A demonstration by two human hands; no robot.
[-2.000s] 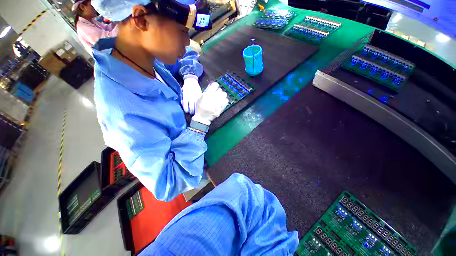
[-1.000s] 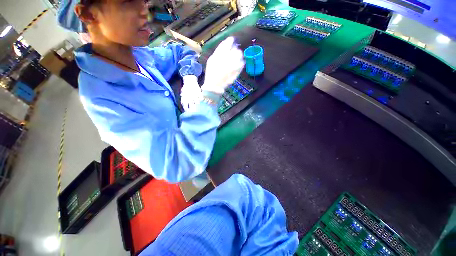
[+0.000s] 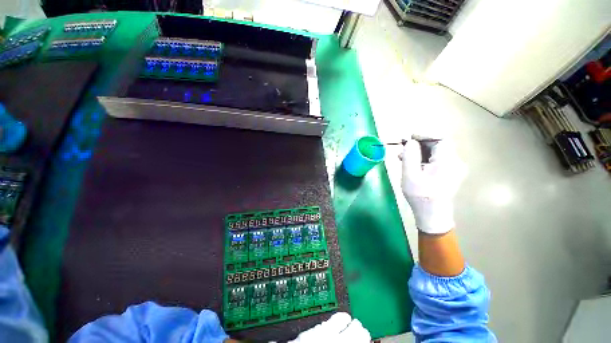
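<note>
A green PCB panel (image 3: 278, 266) with two rows of seven-segment displays lies flat on the black mat (image 3: 167, 221). The components of its upper row glow blue; those of the lower row look grey-white. My right hand (image 3: 432, 184), in a white glove, is right of the bench edge and holds a thin dark brush (image 3: 395, 143). The brush tip is at the mouth of the blue cup (image 3: 364, 156). My left hand (image 3: 335, 329), also gloved, is at the panel's lower right edge, cut off by the picture's bottom; its fingers' hold is unclear.
A metal-fronted tray (image 3: 214, 118) behind the mat holds another blue-marked panel (image 3: 182, 60). More panels (image 3: 77, 37) lie at the far left. At the left edge are the neighbour's cup (image 3: 10, 130), panel (image 3: 10, 191) and blue sleeve (image 3: 17, 295). Floor and racks lie right.
The view has swung right, from the neighbour to my panel. My two gloved hands have come into view, the right one with the brush at the cup.
</note>
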